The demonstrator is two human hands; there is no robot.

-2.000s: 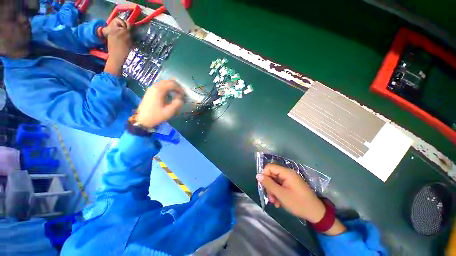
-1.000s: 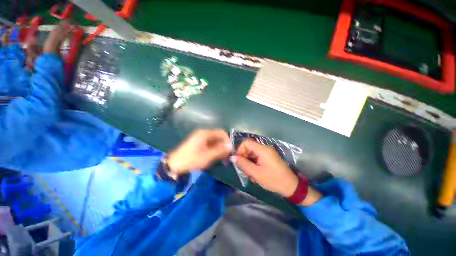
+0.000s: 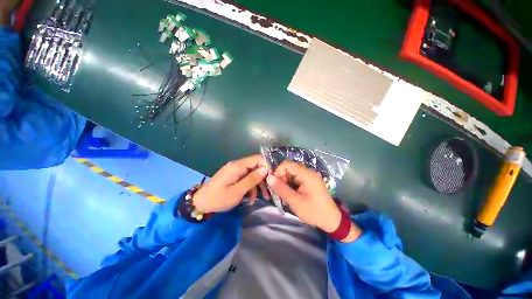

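Observation:
A clear plastic bag [image 3: 333, 166] with dark contents lies at the bench's near edge, partly under my right hand. My left hand [image 3: 232, 185] and my right hand [image 3: 306, 193] meet at the bag's left edge, fingertips close together. Both hands pinch the edge of the bag. Whether a small part is also between the fingertips cannot be told. A heap of small green-and-white cabled boards [image 3: 195, 55] lies to the left, its thin black wires pointing toward me.
Adhesive strips on a release sheet [image 3: 344, 84] lie behind the bag. A round black screw dish [image 3: 451, 166] and a yellow-orange electric screwdriver [image 3: 500, 190] are at right. A red fixture [image 3: 421, 35] holds a tablet at upper right. A neighbour's blue sleeve [image 3: 35, 122] and shiny parts [image 3: 55, 52] are at far left.
My left hand has come from beside the cabled-board heap to my right hand at the bag. The view has turned, and the whole screwdriver now shows at right.

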